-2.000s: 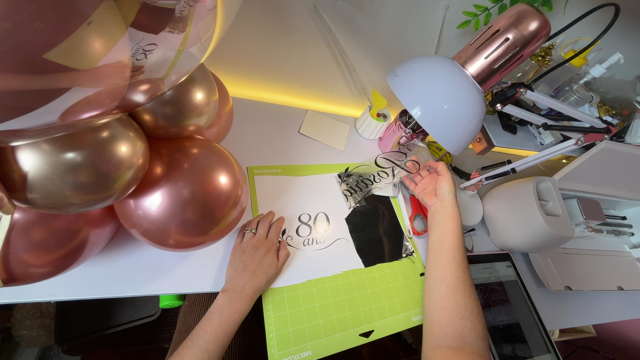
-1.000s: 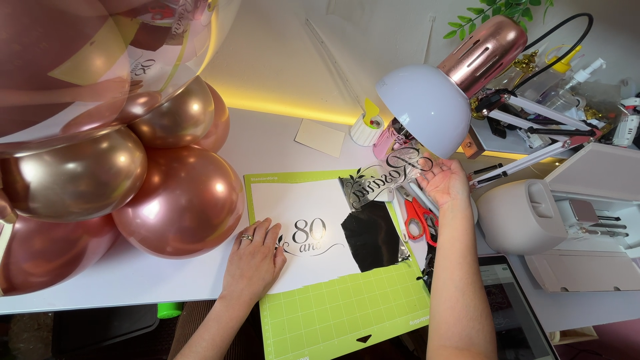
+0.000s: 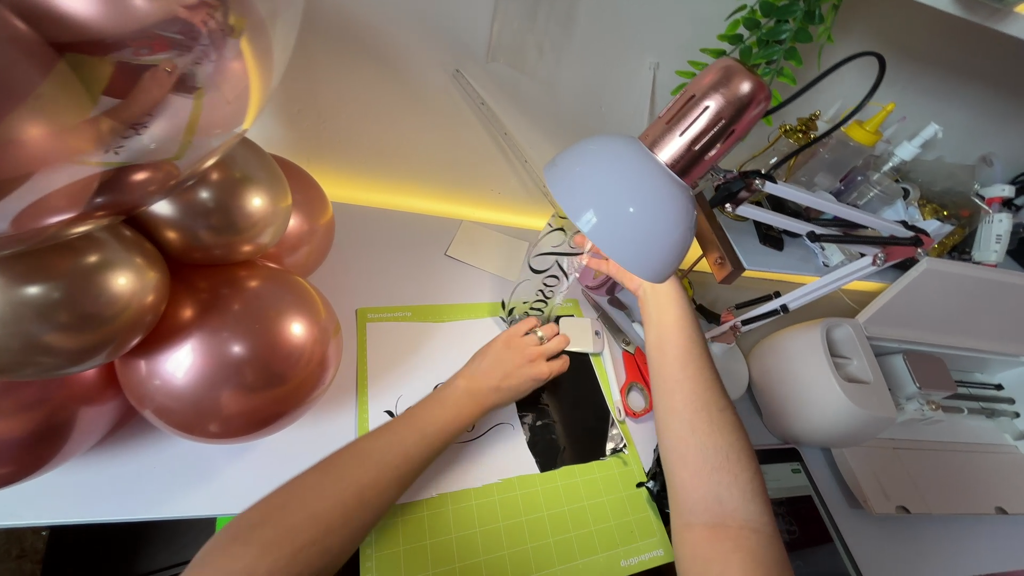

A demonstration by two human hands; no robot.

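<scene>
My right hand pinches the far edge of a clear transfer sheet with black script lettering, partly behind the desk lamp's white shade. At the sheet's near end is my left hand, its fingers bent beside a small white tool; whether it grips either is hard to see. Under my left hand and forearm lies a white vinyl sheet with black script, on a green cutting mat. A black vinyl piece lies on the mat's right part.
Pink and gold balloons crowd the left, below a large clear balloon. Red-handled scissors lie right of the mat. The lamp overhangs my right hand. A cutting machine and a tablet stand at right; a paper card lies behind the mat.
My left hand has moved from the white sheet up to the near end of the clear sheet. My right hand has shifted away from me, under the lamp, and the clear sheet now hangs more upright.
</scene>
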